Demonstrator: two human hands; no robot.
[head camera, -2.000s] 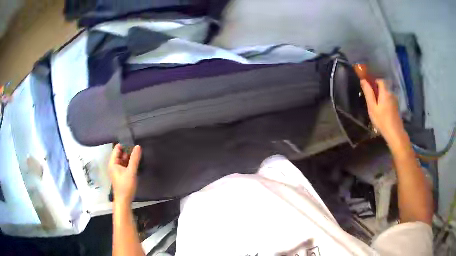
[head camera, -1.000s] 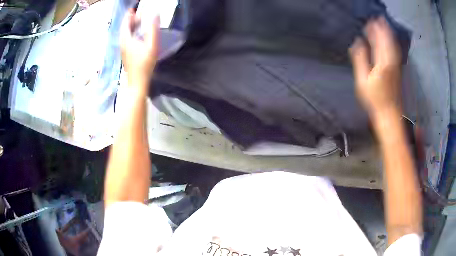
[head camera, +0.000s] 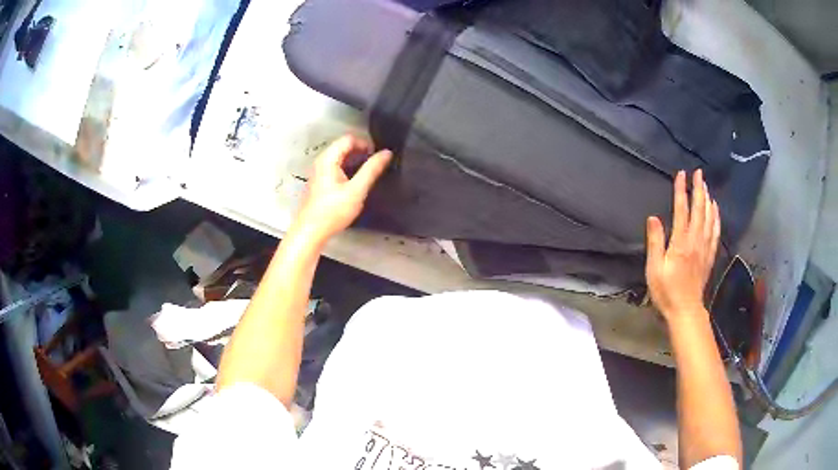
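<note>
A dark charcoal garment piece (head camera: 542, 138) with long seams lies over the padded board (head camera: 340, 55), whose rounded purple-grey end shows at the upper left. My left hand (head camera: 342, 184) is at the garment's left edge, with thumb and fingertips close around the dark border. My right hand (head camera: 685, 243) lies flat on the garment's right part, fingers extended and holding nothing. The steam iron (head camera: 735, 307) stands at the right, partly hidden, with its orange-brown handle (head camera: 757, 321) on the far side.
A pale, stained table (head camera: 276, 197) lies under the board. A hose (head camera: 781, 410) runs from the iron to the right edge. White and pale cloth pieces (head camera: 202, 321) lie heaped below the table at left. A blue panel (head camera: 792, 321) stands at far right.
My right hand has let go of the iron, which now stands at the right. The garment was lifted and turned, and now lies on the board with different seams up. Both hands have come down onto it.
</note>
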